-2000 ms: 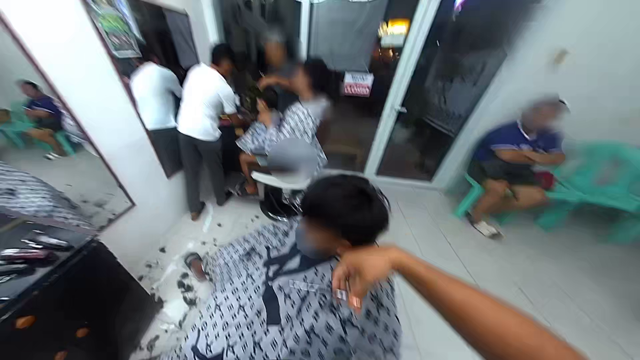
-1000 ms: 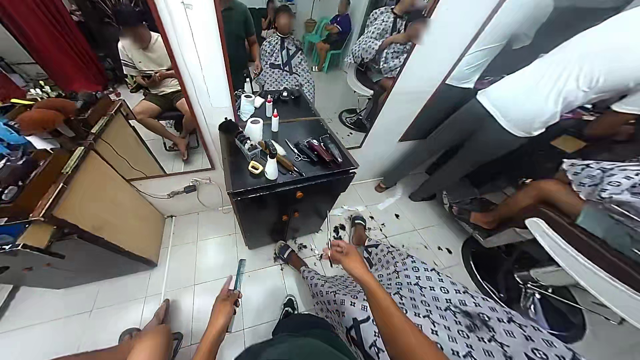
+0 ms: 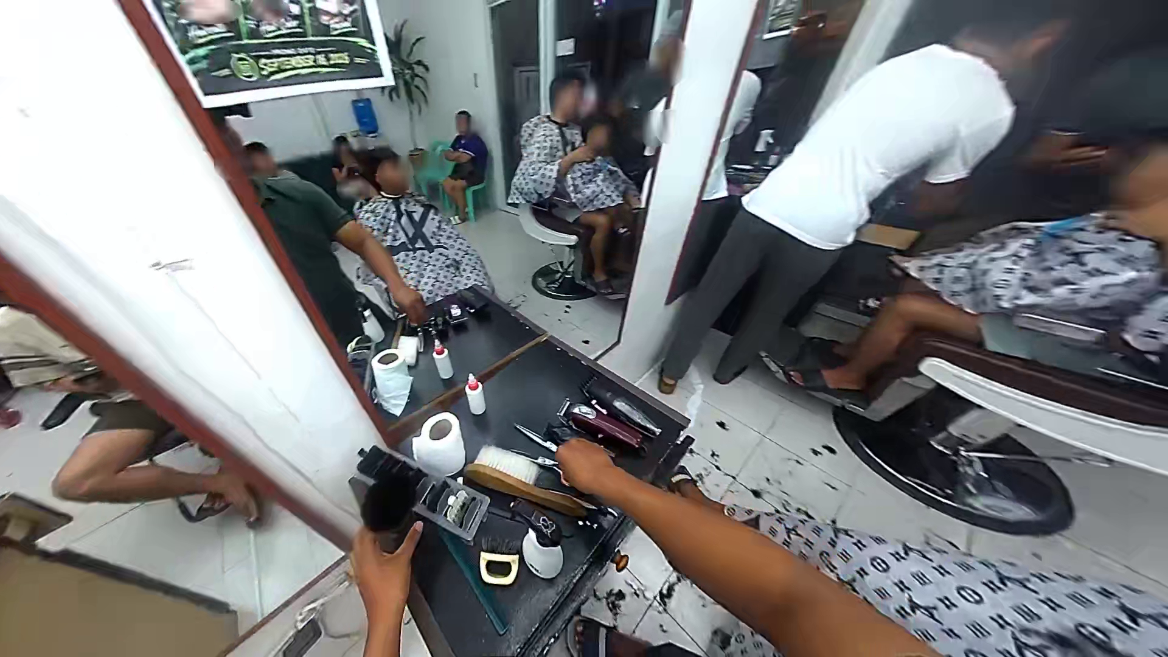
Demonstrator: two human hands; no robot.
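My left hand (image 3: 383, 561) is at the near left corner of the black table, its fingers around the base of a dark-bristled brush (image 3: 390, 497). My right hand (image 3: 584, 464) reaches over the table onto the handle end of metal scissors (image 3: 537, 438); the fingertips are partly hidden. A wooden brush with white bristles (image 3: 525, 479) lies between the hands. Nearer me lie a teal comb (image 3: 474, 584), a small yellow-framed brush (image 3: 498, 567) and a white spray bottle (image 3: 543, 552). Hair clippers (image 3: 604, 426) rest beyond my right hand.
The black table (image 3: 511, 374) stands against a wall mirror. It holds a paper roll (image 3: 440, 444), a red-tipped bottle (image 3: 474, 395) and a grey tray (image 3: 453, 507). A person under a patterned cape (image 3: 912, 566) is at the lower right. Another person in a white shirt (image 3: 890, 137) bends beside a barber chair (image 3: 1049, 392).
The comb, in my left hand one second ago, lies on the table. My left hand has moved to the dark brush, my right from beside the cape onto the table. The view has come closer to the table.
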